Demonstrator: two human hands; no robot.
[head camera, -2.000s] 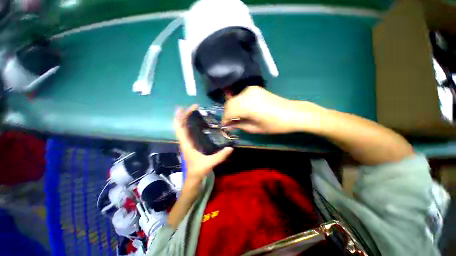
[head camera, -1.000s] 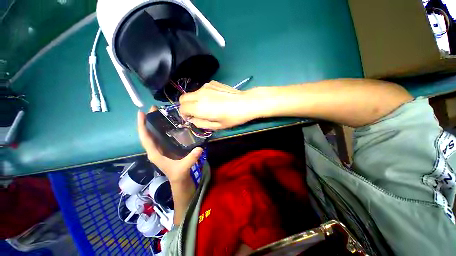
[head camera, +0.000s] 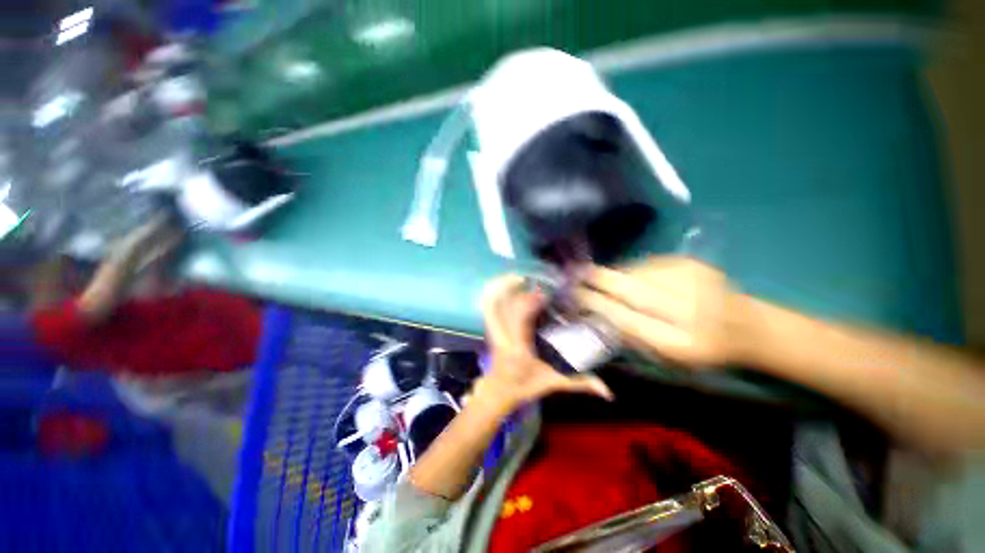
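Note:
The white camera housing (head camera: 540, 92) lies on the green bench, its glossy black head (head camera: 572, 178) and open end toward me. White antennas stand out on both sides, and a white tail cable (head camera: 430, 194) lies to its left. My left hand (head camera: 524, 351) holds the front module (head camera: 576, 344) just below the open end, thumb underneath. My right hand (head camera: 675, 308) is at the module's upper right, its fingers bent toward the wires (head camera: 567, 257). The picture is blurred, so what the right fingertips grip cannot be told.
A blue crate (head camera: 251, 432) with white-and-black housings (head camera: 378, 470) stands below the bench. Another housing (head camera: 221, 200) lies at the left, near a person's hand (head camera: 130, 259) and red sleeve. A brown box edge (head camera: 961, 130) shows at the right.
The view has swung left, bringing a person in red into sight. The module stays in my left hand. My right hand has changed from a closed pinch to straighter fingers.

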